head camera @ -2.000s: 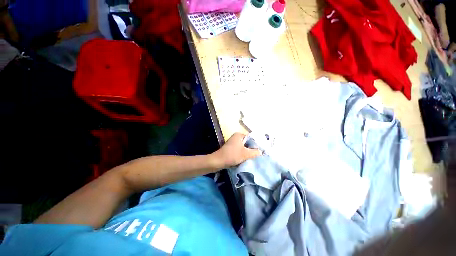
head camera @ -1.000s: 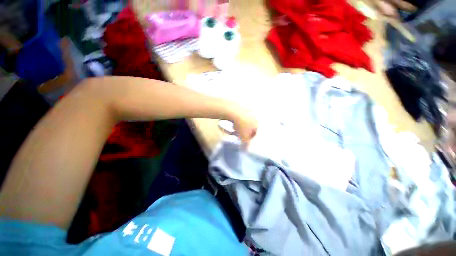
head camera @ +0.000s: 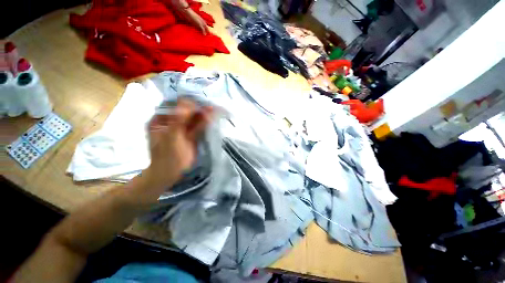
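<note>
My left hand (head camera: 176, 135) is raised in front of me, blurred, with grey cloth pinched at its fingers. The light grey-blue garment (head camera: 257, 182) hangs from it and spreads over the wooden table. A bright white panel (head camera: 113, 138) lies flat to the left of the hand. More grey-blue cloth with white parts (head camera: 354, 204) lies at the right. No needle or thread can be made out at the fingertips. My right hand is not in view.
White thread cones (head camera: 27, 97) and a card with rows of small dots (head camera: 39, 141) stand and lie at the left. Red garments (head camera: 130, 38) lie at the back, with another person's hand (head camera: 194, 16) over them. Dark plastic bags (head camera: 266, 47) lie beyond.
The view has swung to the right. My left hand has risen from the table edge with grey cloth in its fingers. The stool and pink pack are out of view.
</note>
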